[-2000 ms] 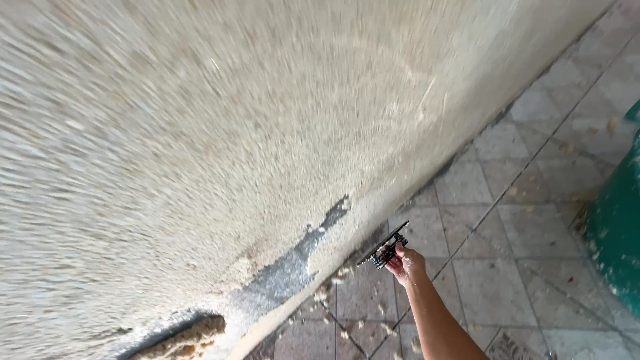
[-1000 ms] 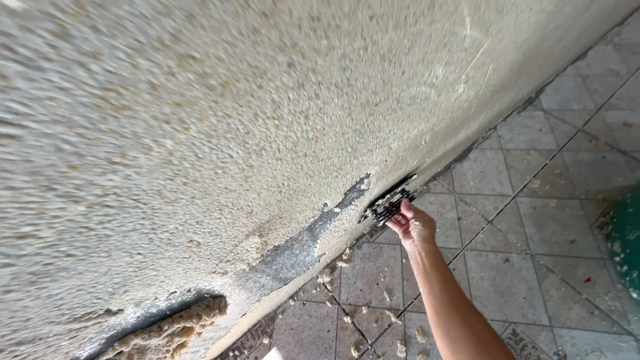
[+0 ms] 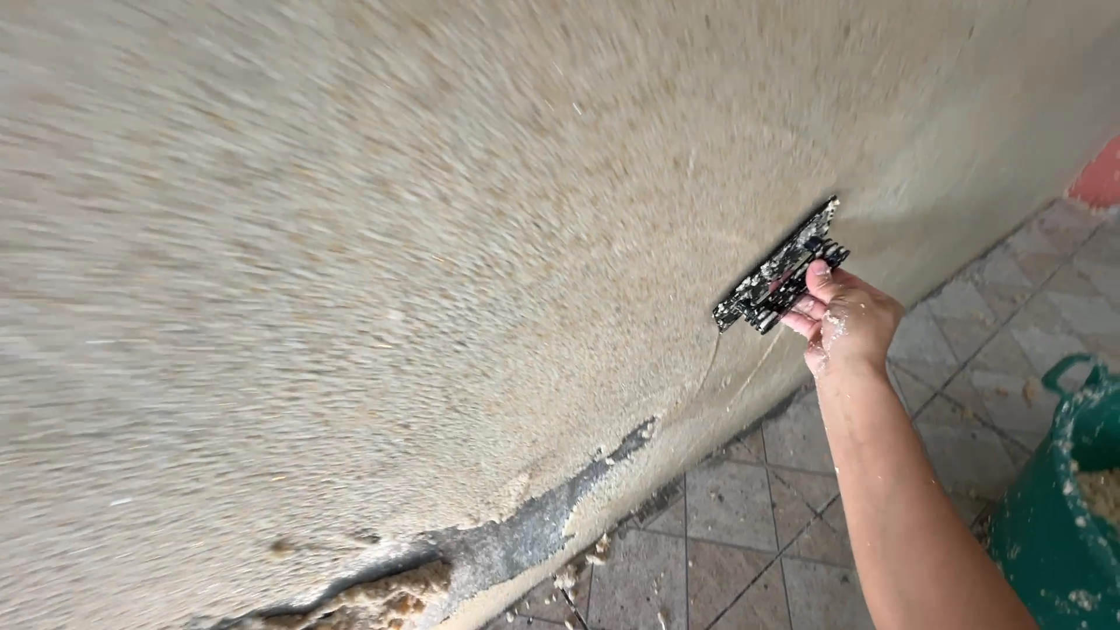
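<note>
My right hand (image 3: 840, 319), spotted with wet plaster, grips the handle of a black plastering trowel (image 3: 774, 271) whose face lies flat on the wall. The trowel's back is speckled with plaster. Around it the wall (image 3: 490, 262) carries a beige, grainy coat, with curved lines just below the trowel. Lower down, a ragged grey bare patch (image 3: 534, 525) shows through the coat. A clump of plaster (image 3: 394, 599) sits at the bottom edge of the view along a dark edge; what bears it is mostly out of frame. My left hand is not visible.
A green bucket (image 3: 1032, 516) with plaster inside stands on the tiled floor (image 3: 731, 507) at the lower right. Crumbs of plaster (image 3: 599, 551) lie along the foot of the wall. A red surface (image 3: 1098, 179) shows at the far right.
My right hand and the trowel have moved up the wall, away from the wall's foot and the grey patch. More of the green bucket is in view than a second ago.
</note>
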